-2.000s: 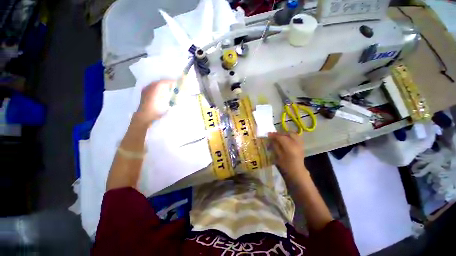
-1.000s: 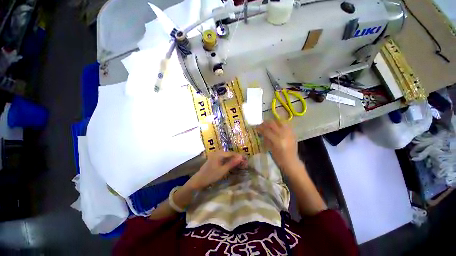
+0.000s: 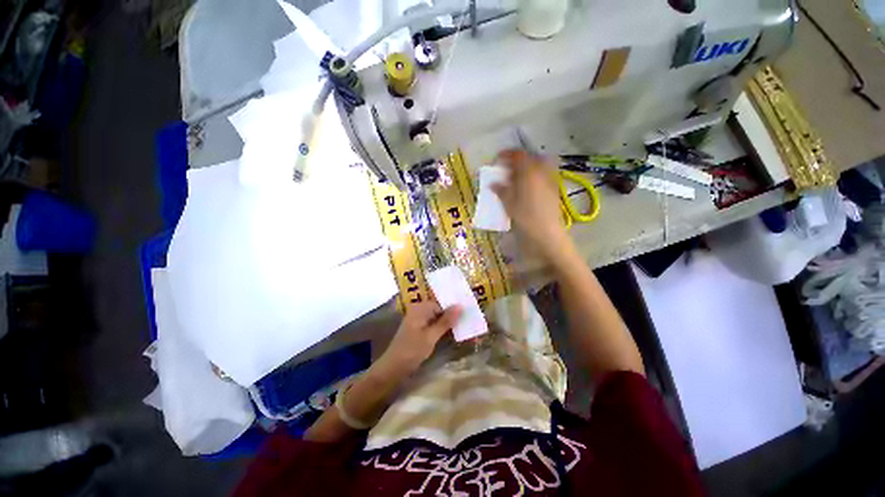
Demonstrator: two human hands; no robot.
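Observation:
My left hand [image 3: 423, 332] holds a small white piece [image 3: 458, 305] by its left edge, over the front end of the bed between the yellow PIT tapes [image 3: 396, 225]. My right hand [image 3: 529, 202] is at the stack of small white pieces [image 3: 491, 199], right of the needle area; its fingers are at the stack's right edge and blurred, so whether they grip a piece is unclear. A large white cut panel [image 3: 277, 257] with a short slit line lies left of the tape. The presser foot area [image 3: 424, 177] has no hand at it.
Yellow-handled scissors [image 3: 580, 197] lie partly behind my right hand. Snips and a tool tray [image 3: 747, 184] are farther right. The sewing machine [image 3: 573, 78] stands behind, with a lamp [image 3: 309, 146] left of its head. White panels hang over the left front edge.
My left hand now shows a small white piece, held over the front of the bed. My right hand has moved away from me, up to the stack and scissors.

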